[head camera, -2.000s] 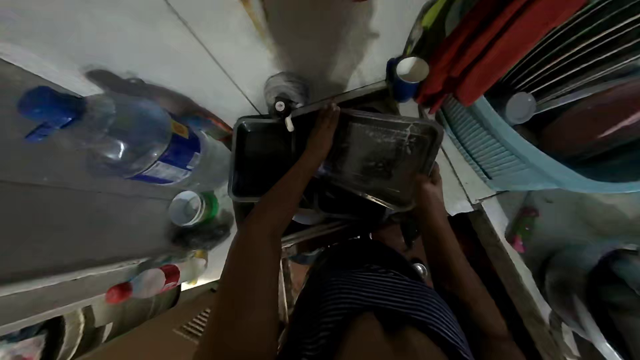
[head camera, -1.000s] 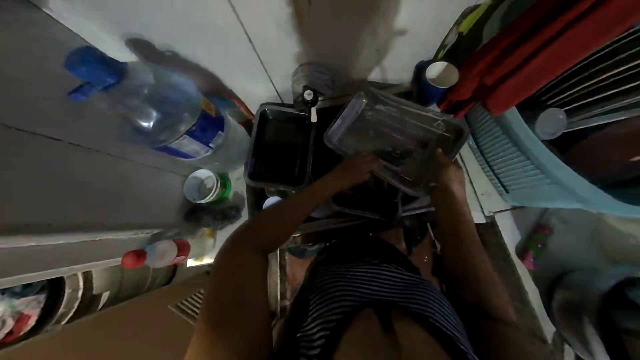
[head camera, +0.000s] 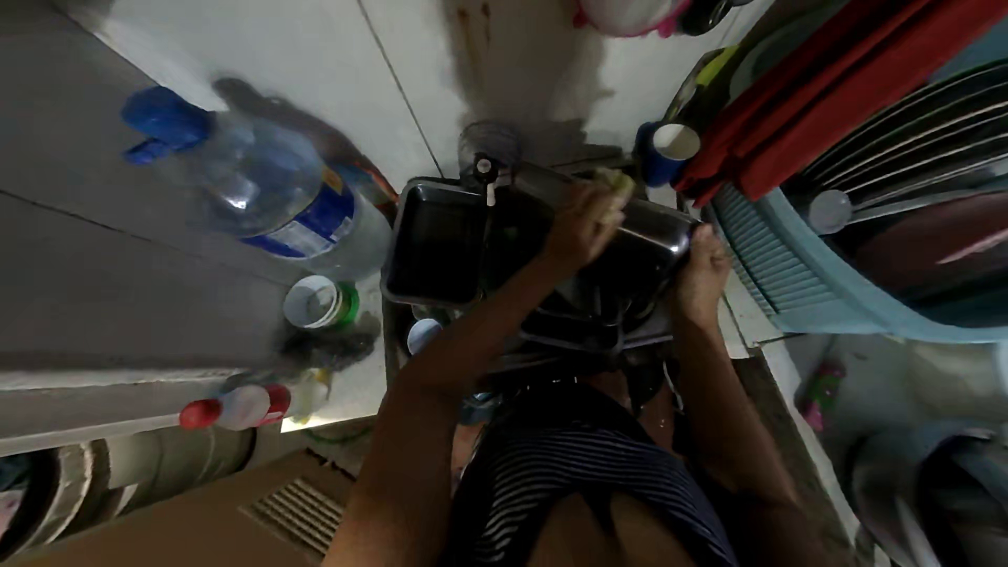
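Note:
My left hand (head camera: 584, 226) presses a yellowish sponge (head camera: 617, 187) against the side of a rectangular metal pan (head camera: 657, 228). That pan is tilted over the sink, and my right hand (head camera: 703, 272) grips its right end. Left of it, beneath the faucet (head camera: 486, 167), rests a second dark rectangular pan (head camera: 435, 244). More dark dishes lie under my forearm, partly hidden. A white cup (head camera: 425, 335) shows beside my left forearm.
On the left stand a large plastic bottle (head camera: 276, 189), a white tub (head camera: 313, 302) and a red-capped bottle (head camera: 236, 408). A blue cup (head camera: 669, 153) is behind the pan. At right, a light-blue plastic basket (head camera: 819, 276) holds plates, with a red cloth (head camera: 835, 94) over its edge.
The pan in my hands has been turned and tilted, so its shiny side now shows. My left hand has moved up from its near edge to its far side, and a sponge has come into sight.

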